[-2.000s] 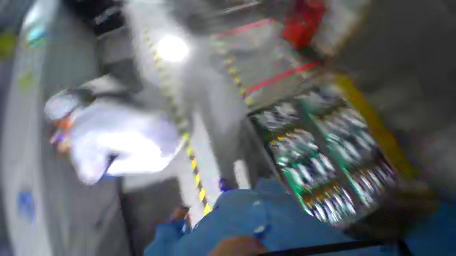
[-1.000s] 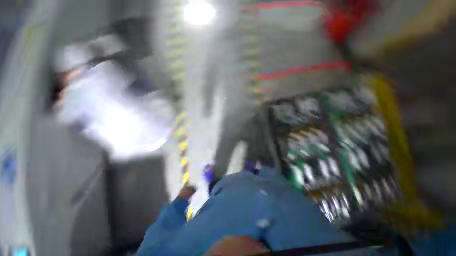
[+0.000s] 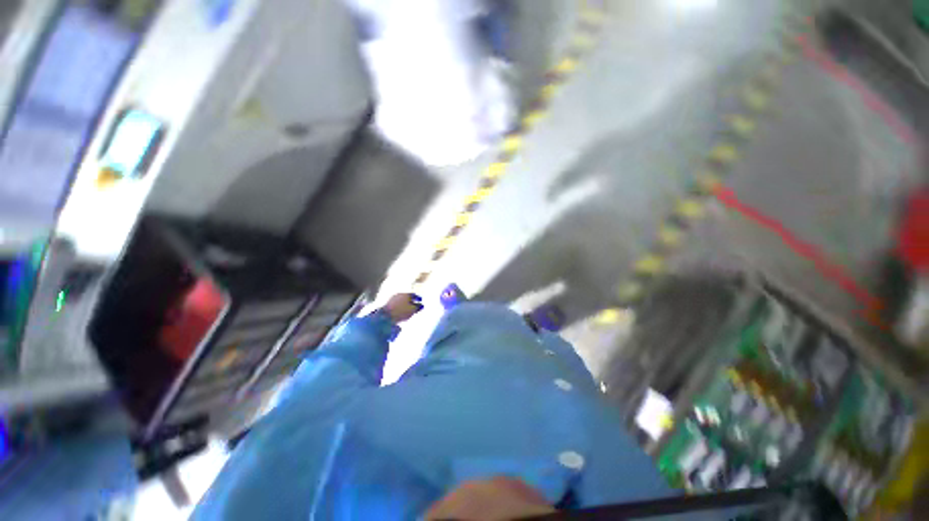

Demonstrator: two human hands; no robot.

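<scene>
My left hand (image 3: 404, 305) hangs at the end of a blue sleeve, left of my body. It is small and blurred, with dark fingertips. Nothing shows in it, but its finger pose is unclear. My right hand is not in view. A black tote (image 3: 132, 315) with a red inside stands at the left, beyond my left arm and apart from my hand. Green circuit boards (image 3: 749, 417) with pale and yellowish parts lie in rows at the lower right, blurred and cut off by the edge.
A person in white (image 3: 438, 87) is at the top, beside a grey box-like surface (image 3: 367, 204). Yellow-black tape (image 3: 489, 181) and red lines (image 3: 795, 244) mark the grey floor. A pale machine with a small screen (image 3: 132, 140) is at the left. Dark slatted shelving (image 3: 275, 336) adjoins the tote.
The view has swung left. The boards have shifted right and partly out of view, the person in white has moved up the picture, and the tote and machine screen have appeared.
</scene>
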